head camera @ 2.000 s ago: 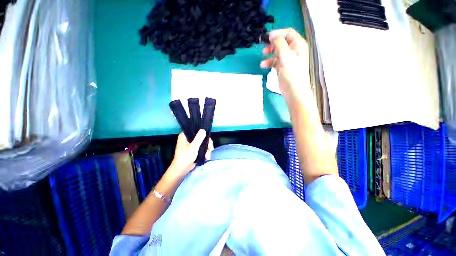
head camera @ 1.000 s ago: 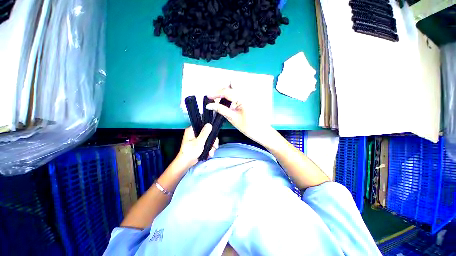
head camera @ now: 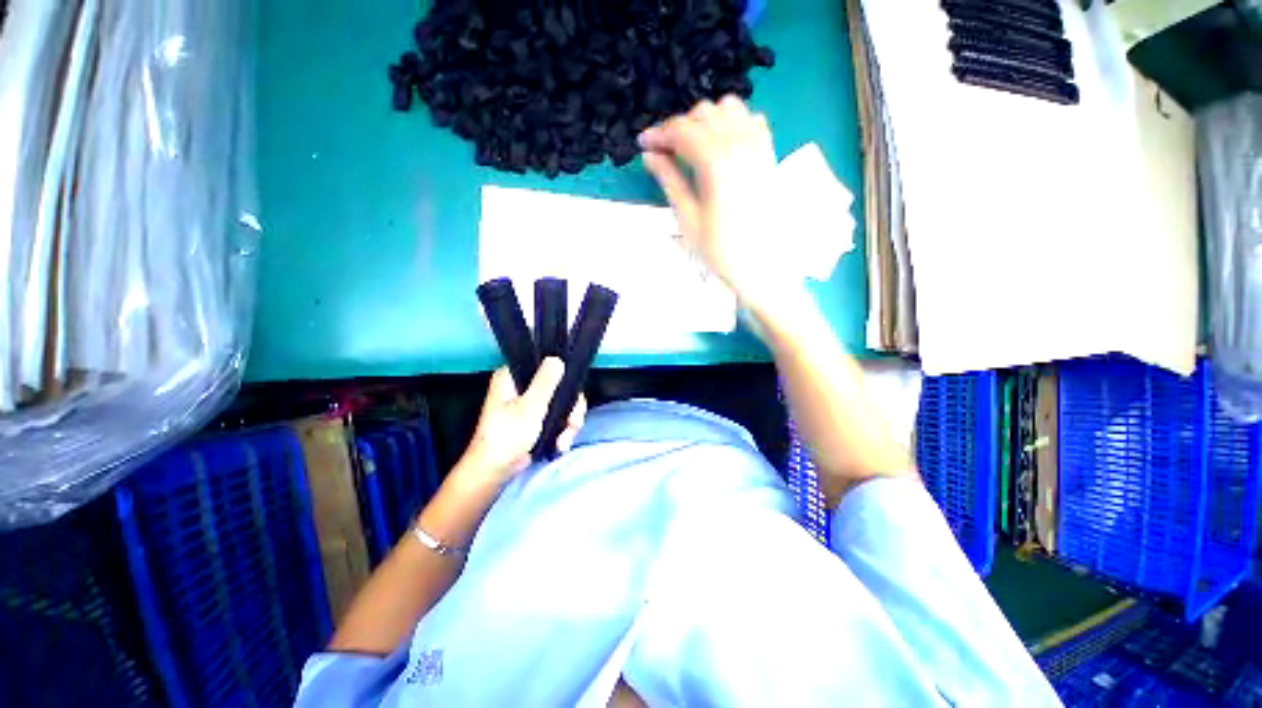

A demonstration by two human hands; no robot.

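Note:
My left hand [head camera: 520, 415] holds three black tubes [head camera: 551, 325] fanned out, their upper ends over the white work sheet [head camera: 554, 228]. My right hand [head camera: 709, 152] is at the lower right edge of the heap of small black parts [head camera: 581, 83]. Its thumb and fingertips are near the heap; I cannot tell whether a part is between them. The tube ends are apart from my right hand.
A small white paper stack [head camera: 819, 208] lies right of the sheet, partly behind my right hand. A bagged stack [head camera: 139, 235] is at the left. A white-topped stack [head camera: 1038, 221] at the right bears black tube rows [head camera: 1013, 49]. Blue crates [head camera: 1142, 470] stand below the green bench [head camera: 346, 263].
My right hand has moved from the tube ends up to the edge of the heap. My left hand still holds the three tubes. The whole view has shifted slightly.

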